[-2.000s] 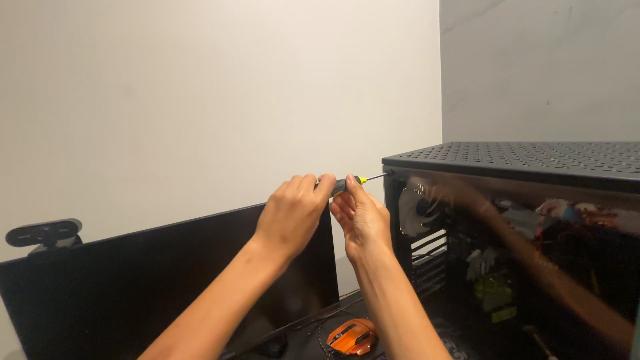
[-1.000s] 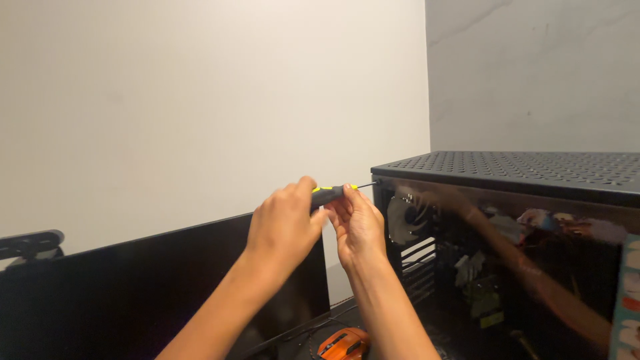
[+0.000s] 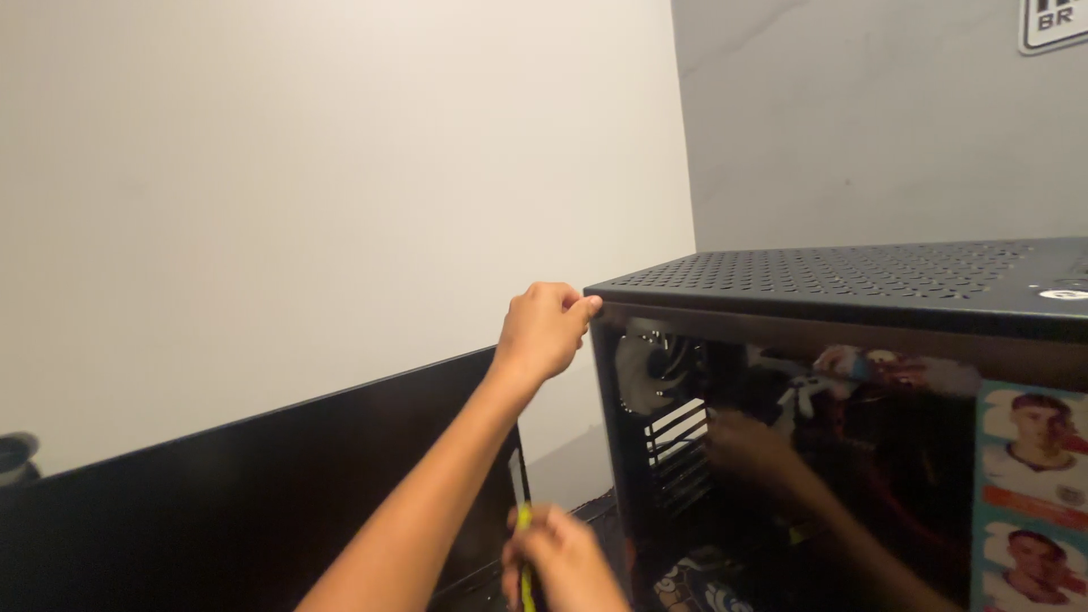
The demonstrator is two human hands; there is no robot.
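Note:
My left hand (image 3: 546, 330) is at the top rear corner of a black computer case (image 3: 816, 304), its thumb on the corner's edge and its fingers curled; whether a small part is between them cannot be told. Lower down, my right hand (image 3: 557, 552) is closed around a screwdriver with a yellow-green and dark handle (image 3: 525, 557), blurred and pointing upward, away from the case. Through the glass side panel (image 3: 850, 476) a fan (image 3: 646, 370) and slotted rear covers show, with my arm reflected in the glass.
A black monitor (image 3: 272, 476) stands at the left, with part of a dark device (image 3: 17, 455) at its far end. Picture stickers (image 3: 1033, 493) are on the side panel. Behind are a pale wall and a grey wall bearing a sign (image 3: 1054, 25).
My right hand has drawn the screwdriver down and away from the case corner. My left hand has left the screwdriver's handle and now touches that corner.

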